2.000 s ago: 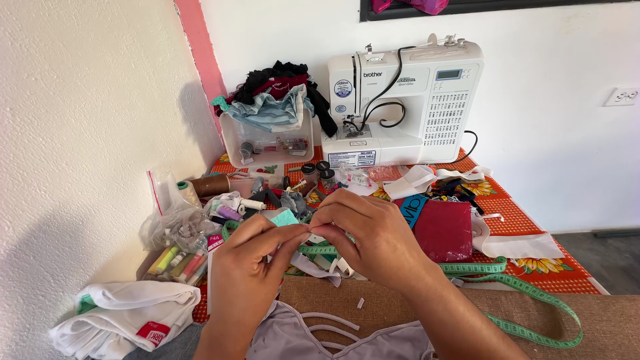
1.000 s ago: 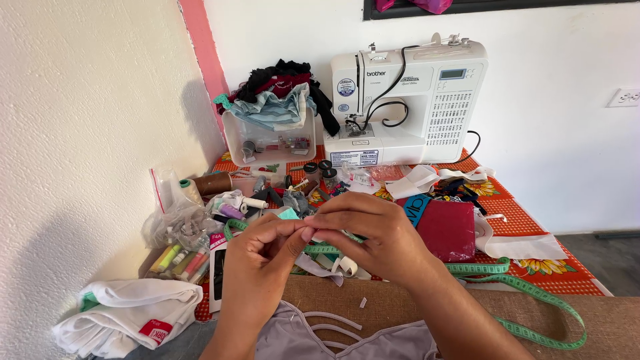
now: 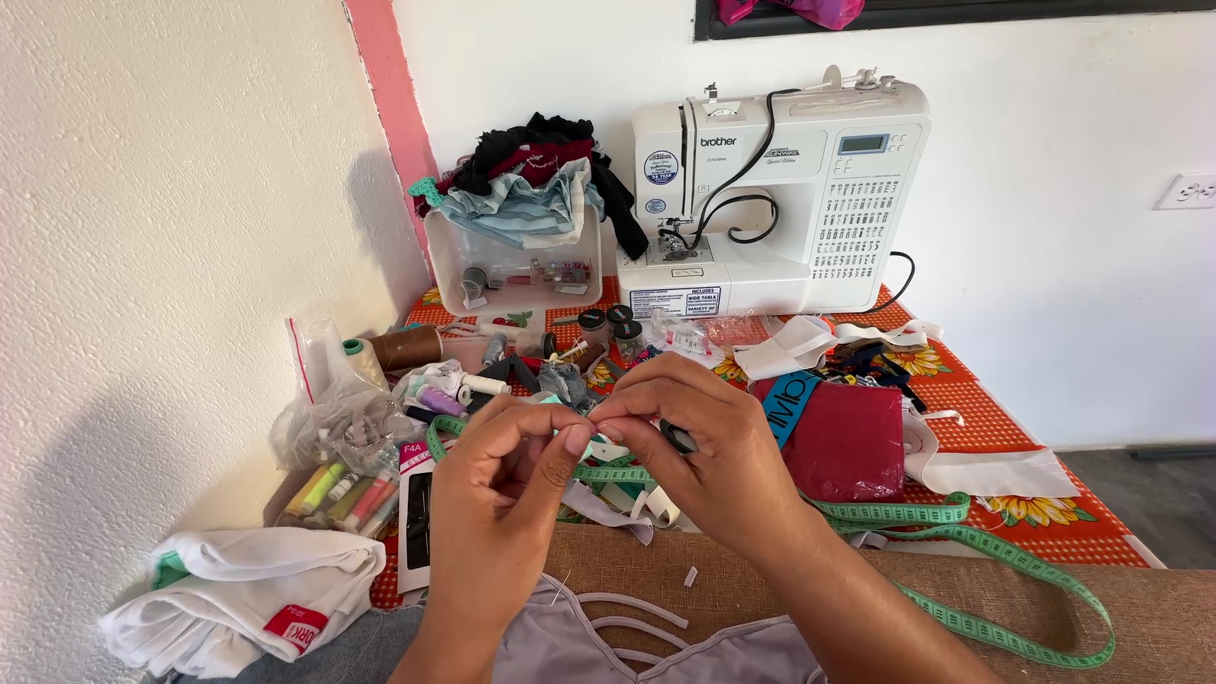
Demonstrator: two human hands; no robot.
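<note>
My left hand point(image 3: 518, 475) and my right hand point(image 3: 698, 446) meet at the fingertips over the near part of the table. Thumb and index finger of each are pinched together; whatever is between them is too small to make out. A thin needle-like line point(image 3: 560, 589) shows below my left hand, over a lilac strappy garment point(image 3: 579, 636) at the bottom edge. A green measuring tape point(image 3: 1026, 570) runs behind my hands and loops at the right. A small lilac fabric scrap point(image 3: 691, 577) lies on the brown cloth point(image 3: 627, 551).
A white Brother sewing machine point(image 3: 779, 199) stands at the back, beside a plastic bin point(image 3: 513, 275) heaped with clothes. Thread spools point(image 3: 404, 349), small jars point(image 3: 627, 337), a red packet point(image 3: 845, 442) and white elastic point(image 3: 997, 472) lie around. Folded white fabric point(image 3: 247, 589) sits at the left.
Both hands stay together at the fingertips. The fingers of my right hand have shifted slightly, and a dark round thing now shows beneath that hand.
</note>
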